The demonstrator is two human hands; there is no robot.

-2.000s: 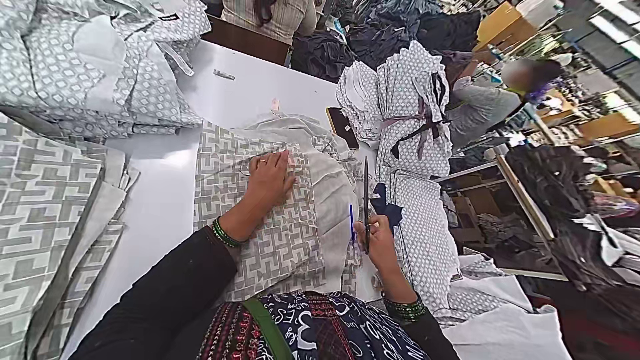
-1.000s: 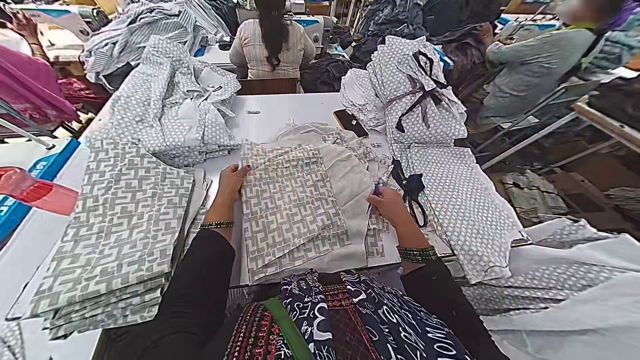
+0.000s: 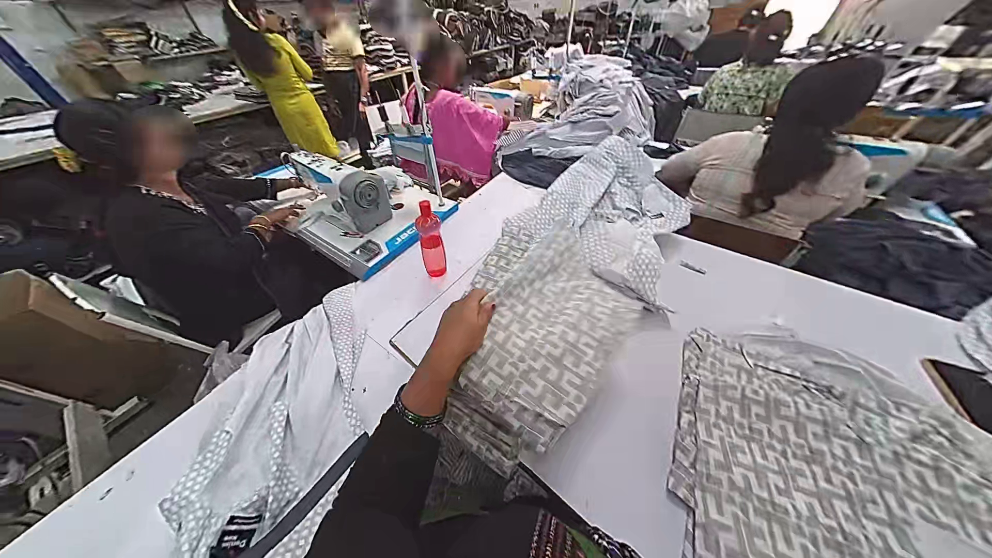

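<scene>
My left hand (image 3: 463,329) grips the upper left edge of a grey-and-white patterned fabric piece (image 3: 554,333), which is partly blurred over the left pile of the same cloth. To the right, another grey patterned fabric piece (image 3: 806,457) lies flat on the white table (image 3: 620,434), with plain pale cloth (image 3: 821,356) behind it. My right hand is out of view. Left of my arm, a white dotted garment (image 3: 271,434) hangs over the table edge, with a dark label on it. A dotted white fabric heap (image 3: 612,194) lies behind the held cloth.
A red plastic bottle (image 3: 431,240) stands near the sewing machine (image 3: 341,190), where a person in black sits. A phone (image 3: 965,391) lies at the right edge, and a small metal object (image 3: 692,267) on the table behind. Other people sit or stand beyond; a cardboard box (image 3: 77,325) is at left.
The view has swung far to the left. My left hand has left the patterned cloth in the middle and now holds cloth at the left pile. My right hand, seen before with small scissors, has gone out of view.
</scene>
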